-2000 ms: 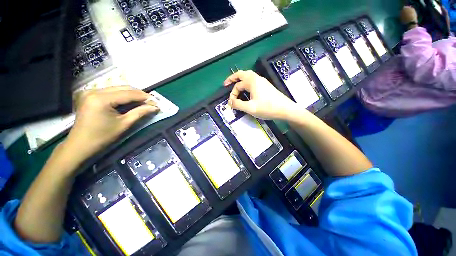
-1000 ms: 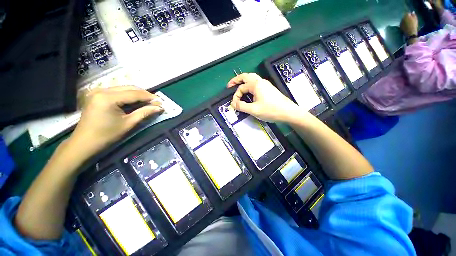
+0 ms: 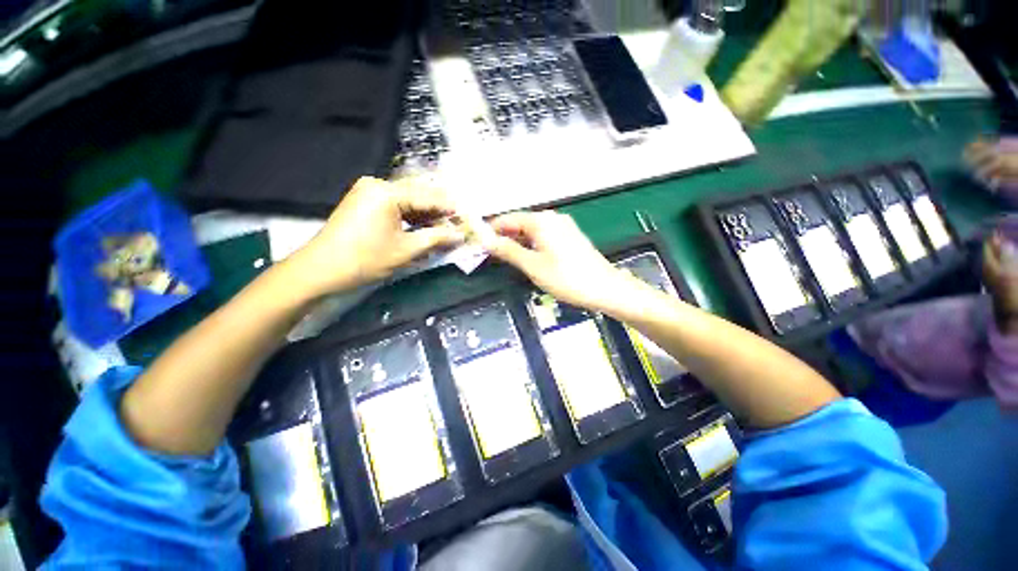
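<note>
My left hand [image 3: 385, 229] holds a white release liner strip [image 3: 471, 259] between thumb and fingers, above the back edge of the foam phone tray [image 3: 346, 491]. My right hand [image 3: 547, 254] is beside it, its fingertips at the strip's right end; whether they grip it or a small piece is too blurred to tell. The tray holds several open phone assemblies [image 3: 497, 413] with white battery faces and dark upper ends. My right forearm partly covers the rightmost phone.
A blue scrap bin [image 3: 78, 268] stands left. Behind are a white board [image 3: 625, 167], blister trays [image 3: 525, 89], a loose smartphone [image 3: 620, 89], a white bottle [image 3: 687, 56] and a yellow-green roll [image 3: 787, 56]. A second phone tray [image 3: 770, 323] and a neighbour's pink sleeve [image 3: 932, 346] are right.
The view has shifted left, bringing the scrap bin into view. My right hand has left the rightmost phone's upper end and met my left hand at the strip.
</note>
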